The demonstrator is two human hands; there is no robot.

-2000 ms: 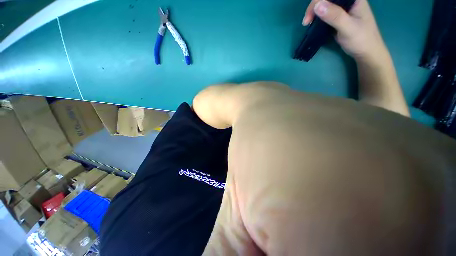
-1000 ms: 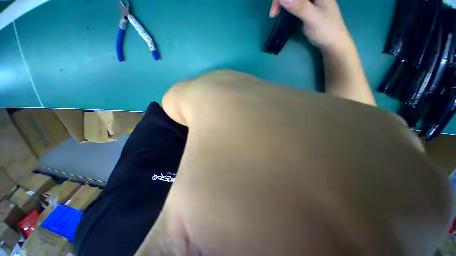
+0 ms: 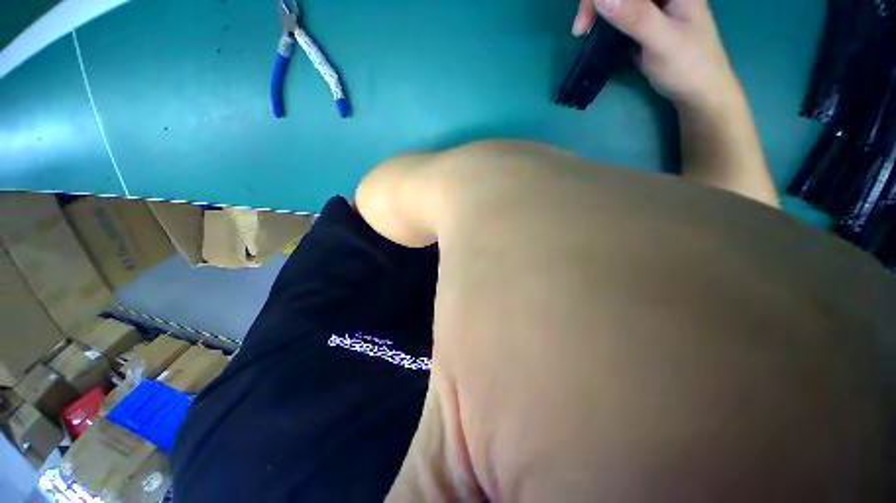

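Observation:
My right hand is at the top right, partly cut off by the upper edge. Its thumb and fingers are closed around a black handle shell, held over the green bench; the shell's upper end is hidden by the hand and the edge. A large, blurred bare arm, apparently my left, fills the lower right close to the camera, with its elbow at the bench's front edge. My left hand is out of the picture. Side cutters with blue and whitish grips lie open on the bench at the upper left.
More black shells lie in a pile at the right edge. A white rail curves across the top left. Below the bench at left are cardboard boxes, a blue crate and a red item. A black shirt is at lower centre.
The view swung right, then partly back left, shifting the bench items in the picture. My right hand still holds the black shell. The large arm still covers the lower right.

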